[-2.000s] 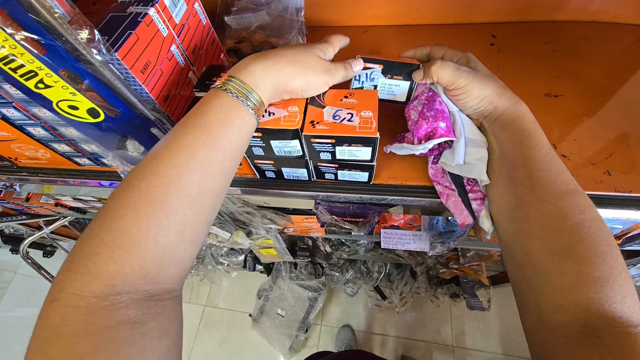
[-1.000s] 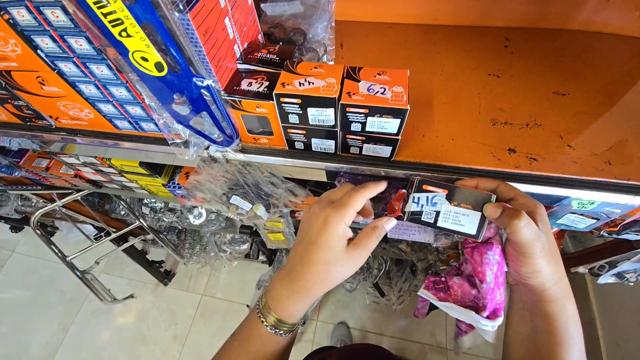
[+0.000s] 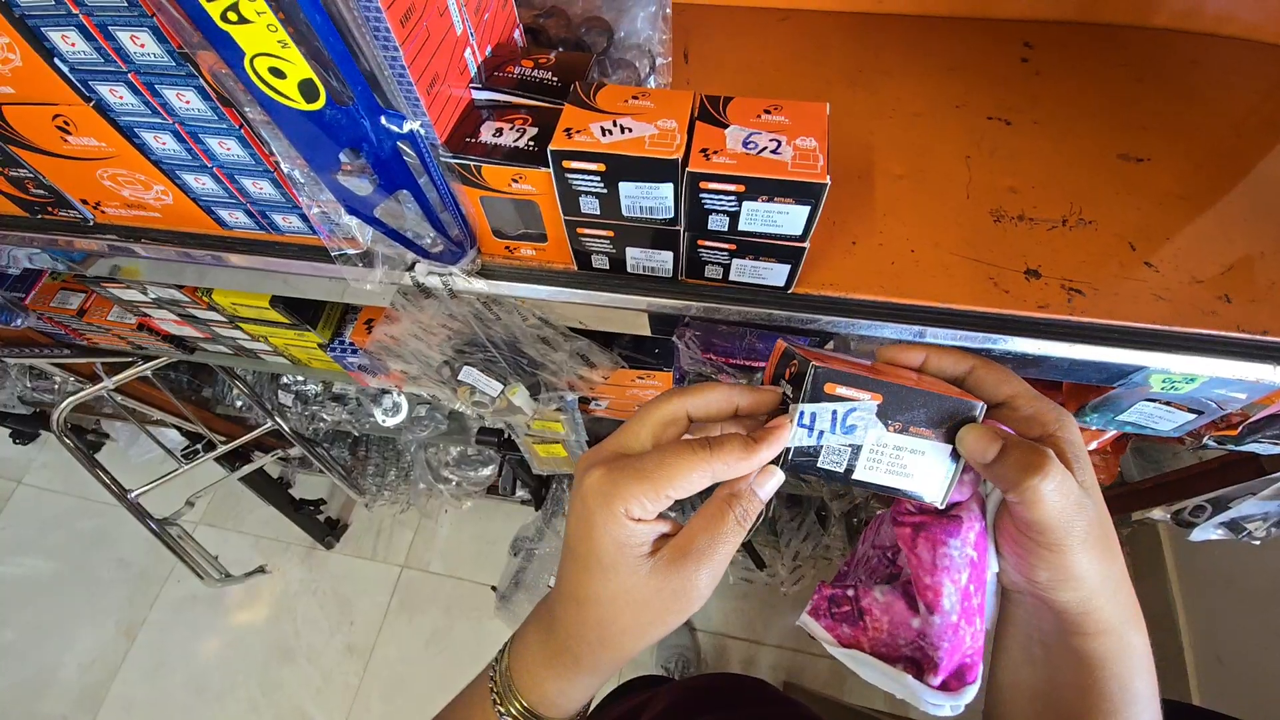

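My right hand grips a small black and orange cardboard parts box by its right end, in front of the shelf edge. A pink and white cloth hangs from that same hand below the box. Thumb and forefinger of my left hand are at the left edge of a handwritten price sticker on the box; whether they pinch it cannot be told. Similar small boxes stand stacked on the orange shelf, to the left of its scratched surface.
A blue part in plastic wrap leans by red boxes and blue-white boxes at the left. Below the metal shelf edge hang bagged parts. A chrome rack stands out over the tiled floor at lower left.
The box has come from beside the stacked boxes on the shelf to in front of the shelf edge, in my right hand. My left hand has moved from the stack to the box's sticker.
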